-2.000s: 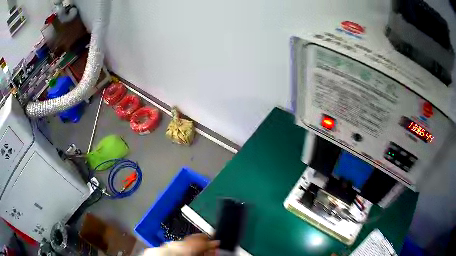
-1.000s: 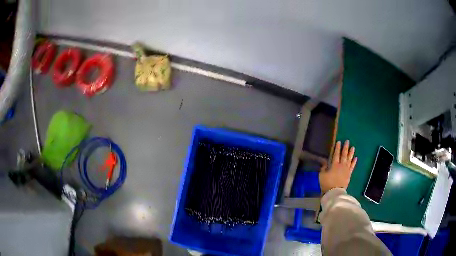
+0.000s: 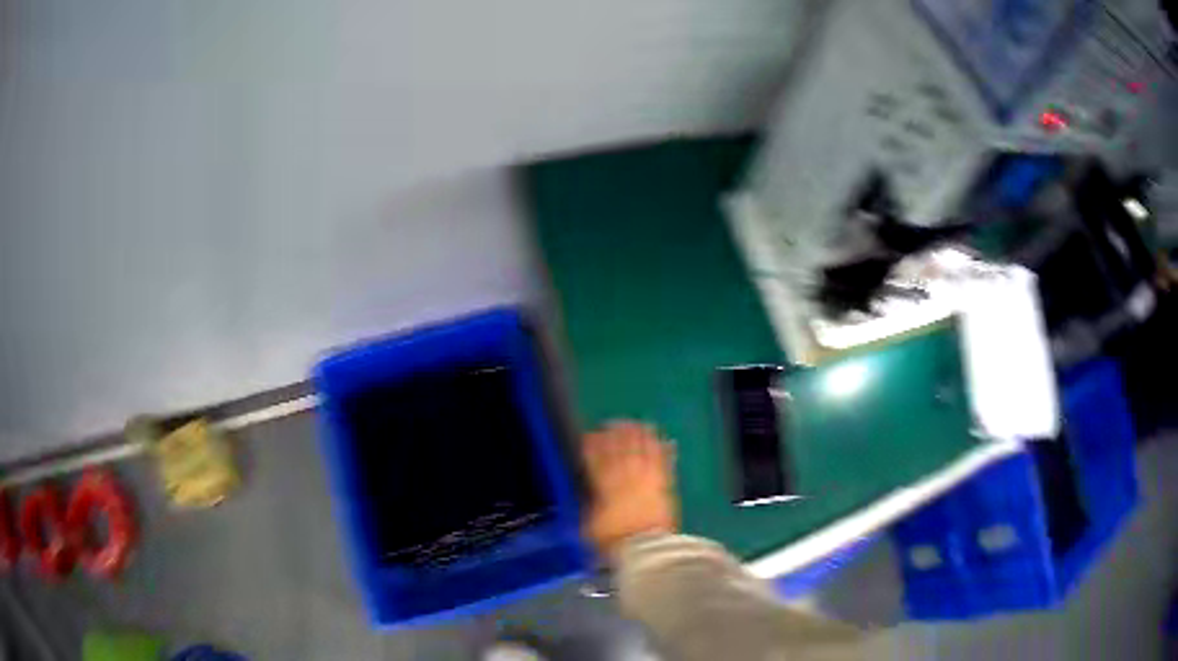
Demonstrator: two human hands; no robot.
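My left hand (image 3: 629, 484), bare with a beige sleeve, lies palm down at the left edge of the green mat (image 3: 646, 284). It looks empty, with its fingers extended, though blurred. The dark smartphone (image 3: 760, 439) lies flat on the mat to the right of the hand. A blue bin (image 3: 349, 452) filled with dark wires (image 3: 446, 458) stands left of the hand, beside the table. White paper (image 3: 1008, 355) lies at the mat's right end. My right hand is not in view.
The white crimping machine (image 3: 891, 116) stands behind the phone and paper. More blue bins (image 3: 982, 542) are at the lower right. Red coils (image 3: 97, 523) and a yellowish bundle (image 3: 196, 462) lie on the floor at left.
The view has swung right and tilted, and is blurred. The phone, held in my left hand two seconds ago, lies on the mat. My left hand remains by the table's left edge since one second ago.
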